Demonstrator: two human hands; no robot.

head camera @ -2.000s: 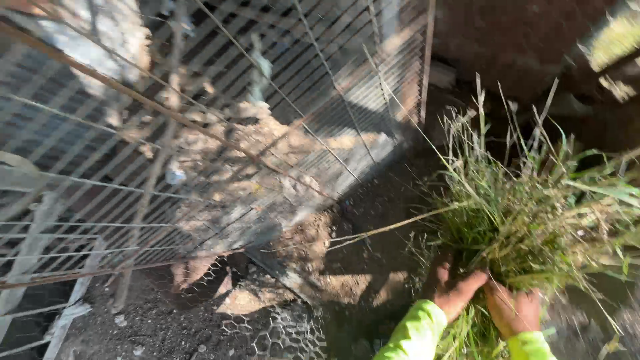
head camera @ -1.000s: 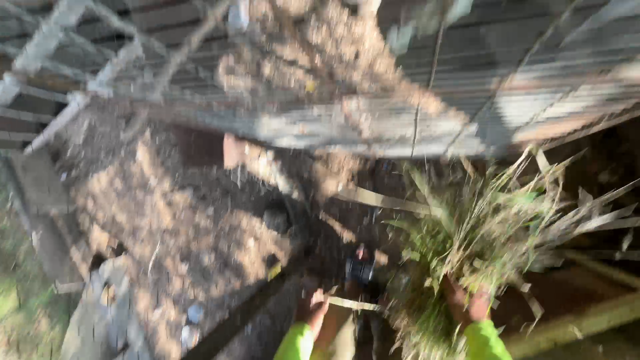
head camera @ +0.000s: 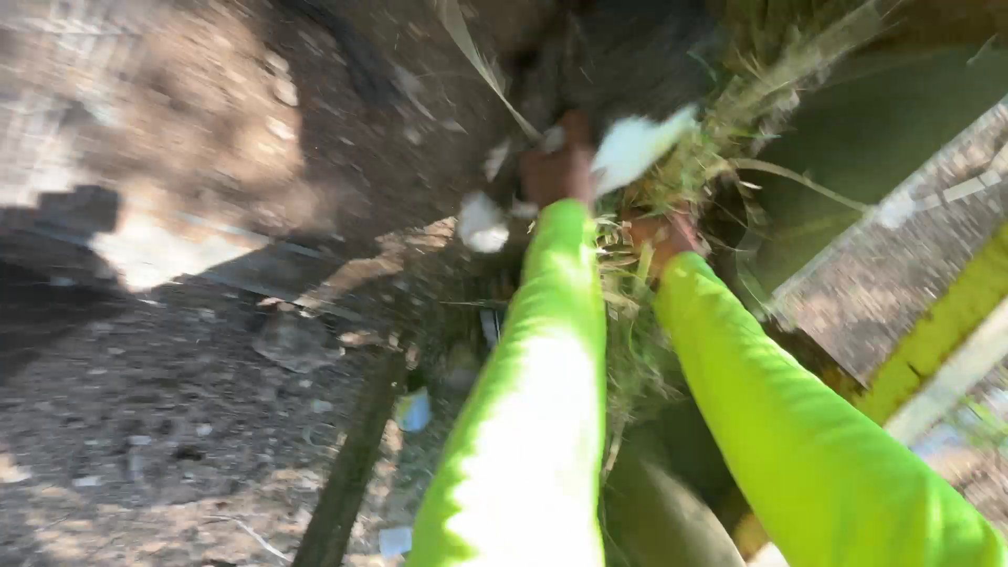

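Both of my arms, in bright yellow-green sleeves, reach forward from the bottom of the blurred head view. My left hand (head camera: 557,161) is at the upper middle, just left of a blurred white thing (head camera: 642,150) that I cannot identify; its fingers are too blurred to tell what they do. Beside it on the right, my right hand (head camera: 668,232) is closed on a bundle of cut grass (head camera: 693,169), whose long stalks spread toward the top right and hang down between my arms.
A wooden pole (head camera: 354,465) lies on the littered dirt at the lower left. A yellow-painted beam (head camera: 933,323) crosses the right side. A pale scrap (head camera: 482,223) is left of my left hand, and a small blue and yellow scrap (head camera: 413,409) lies near the pole.
The view has swung a lot. Two seconds ago both hands were at the grass; one second ago my left hand was apart from it at the lower middle. Now both arms are stretched forward, hands close together.
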